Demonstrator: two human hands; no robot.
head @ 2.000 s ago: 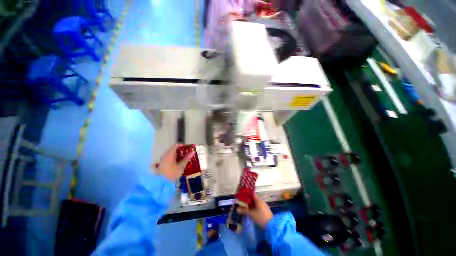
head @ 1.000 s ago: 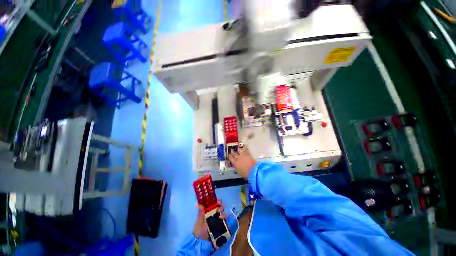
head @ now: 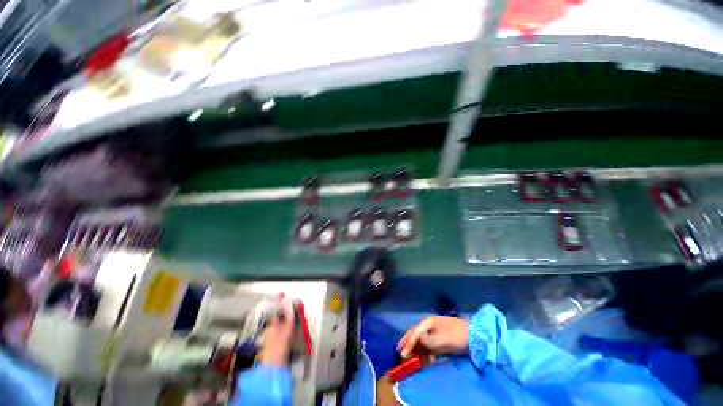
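Observation:
The view is blurred. My right hand is closed around a red phone low in front of my body; only its red part shows. My left hand is over the bed of the cream bench machine, its fingers at the fixture. A narrow red part lies on the bed just right of that hand. Blur hides whether my left fingers grip anything.
Clear trays with red and black phone parts stand on the green belt: one behind the machine, one right of it, another far right. A black round knob is beside the machine. A white shelf runs above. People are at left.
The view has swung right towards the belt. The red phone held in my left hand is gone from it; my right hand has left the fixture and holds one. My left hand is now at the machine.

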